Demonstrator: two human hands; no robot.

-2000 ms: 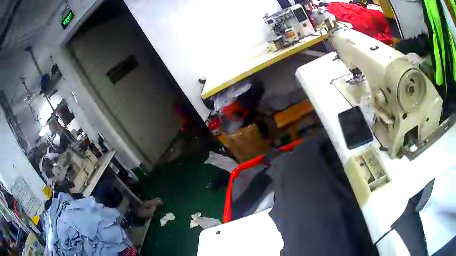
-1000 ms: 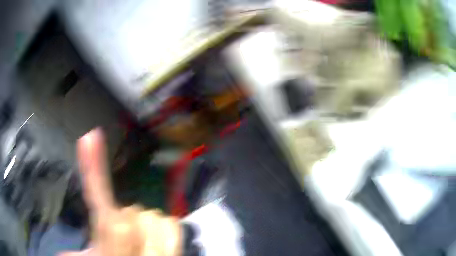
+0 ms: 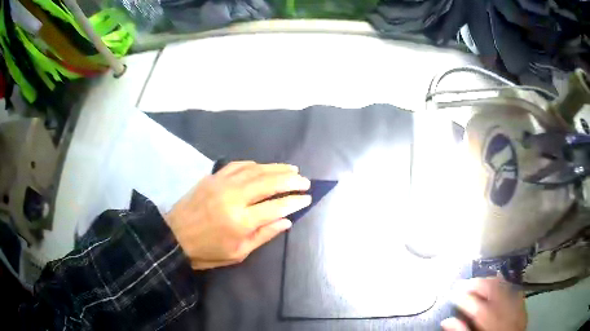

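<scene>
A dark grey garment panel (image 3: 259, 132) lies spread on the white table. A patch pocket (image 3: 317, 284) lies on it, its dark outline showing at the left and bottom. A navy blue corner piece (image 3: 318, 193) sticks out at the pocket top. My left hand (image 3: 239, 213) lies over the panel, fingertips on the blue piece. A small dark thing shows beside its knuckles; I cannot tell what it is. My right hand (image 3: 488, 307) is blurred and cut off at the bottom edge, beside the presser foot area. Glare hides the pocket's right part and the needle.
The cream sewing machine head (image 3: 517, 174) with a blue oval logo stands at the right. The pale lamp bar (image 3: 424, 149) is beside it. White cloth or paper (image 3: 155, 155) lies left. Yellow-green material (image 3: 39, 52) is at the upper left, dark cloth (image 3: 446, 22) at the back.
The view has swung from the doorway and neighbouring machine to the table in front of me. My left hand now lies on the cloth; my right hand has come into view.
</scene>
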